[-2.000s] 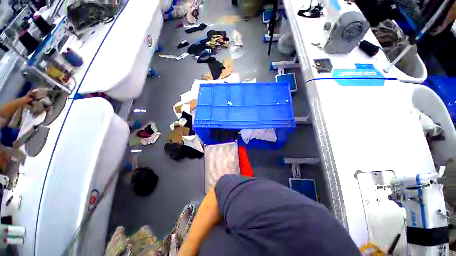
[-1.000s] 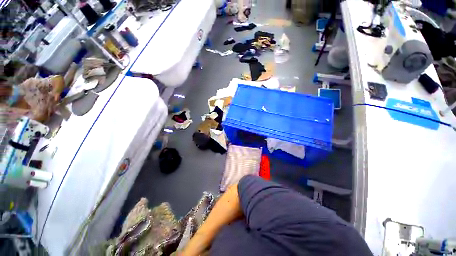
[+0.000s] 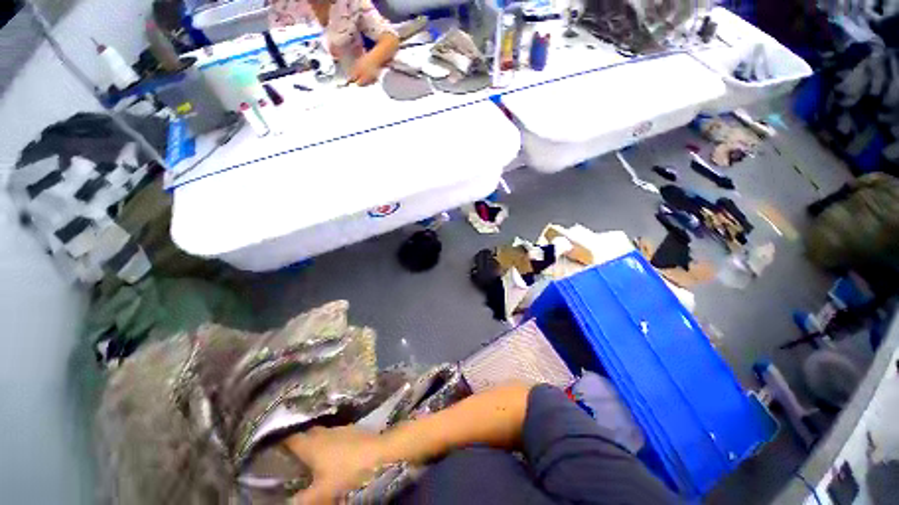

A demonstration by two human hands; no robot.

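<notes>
A thick heap of speckled grey-brown fabric pieces (image 3: 227, 385), with pale edges showing, fills the lower left. My left hand (image 3: 340, 462) reaches from the dark sleeve at the bottom centre into the right part of the heap. It grips fabric there; the fingertips are partly hidden in the folds. My right hand is not in view. A stool with a pale checked cushion (image 3: 518, 357) stands just beyond my forearm, partly covered by the arm.
A blue crate (image 3: 656, 365) stands right of the stool. Fabric scraps (image 3: 710, 217) lie on the floor. White tables with basin-like sides (image 3: 345, 187) cross the back, where another person's hand (image 3: 370, 61) rests. Green sacking (image 3: 148, 316) and patterned cloth lie by the left wall.
The view has swung left, so the fabric heap and my left hand now show and the right-hand machine table has mostly left the picture. The crate appears turned and lower right.
</notes>
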